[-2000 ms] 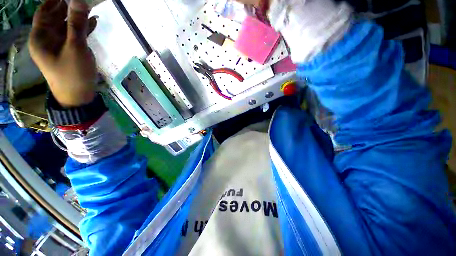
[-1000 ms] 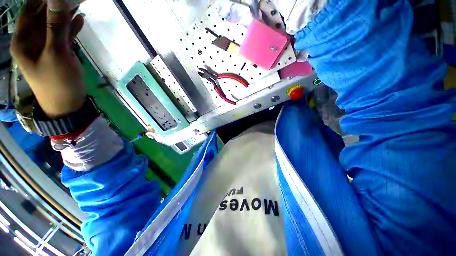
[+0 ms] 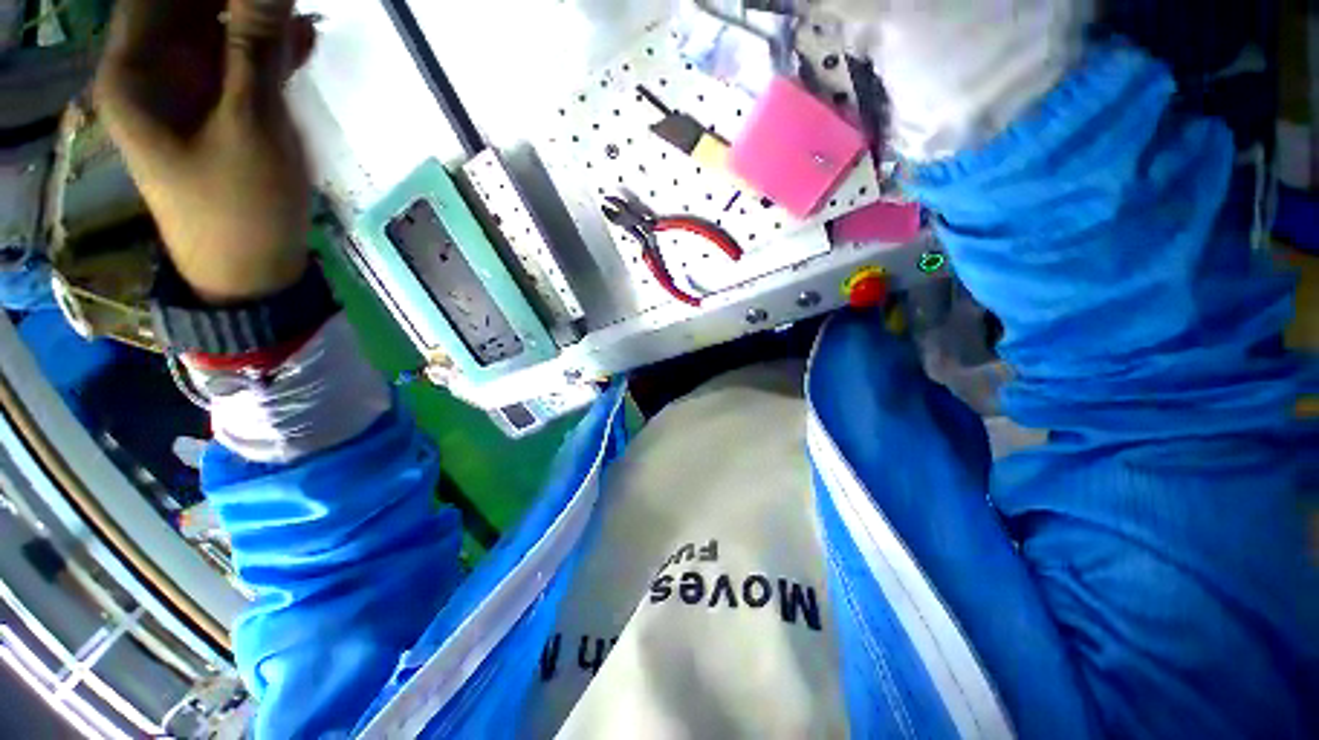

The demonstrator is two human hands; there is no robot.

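My left hand [image 3: 217,145] is raised at the upper left, its fingertips cut off by the top edge; whether it holds anything is hidden. My right hand is out of the picture beyond the top edge; only its white cuff and blue sleeve show at the upper right. Diagonal cutters [image 3: 668,243] with red handles lie on the perforated metal plate [image 3: 622,152]. A pink foam pad [image 3: 796,148] lies on the plate's right part, with a small piece on it. A second pink pad [image 3: 877,221] lies by the front edge. A dark tool [image 3: 680,130] lies left of the pads.
A teal-framed fixture [image 3: 451,270] lies on the left of the white machine bed, beside a metal bar [image 3: 524,236]. A red emergency stop button [image 3: 865,288] sits on the front edge. A grey handheld pendant [image 3: 530,414] hangs below. A crumpled clear bag [image 3: 731,44] lies behind the pads.
The view has shifted, so the bench things sit slightly further right. My left hand stays raised at the upper left. The cutters and pads keep their places on the plate.
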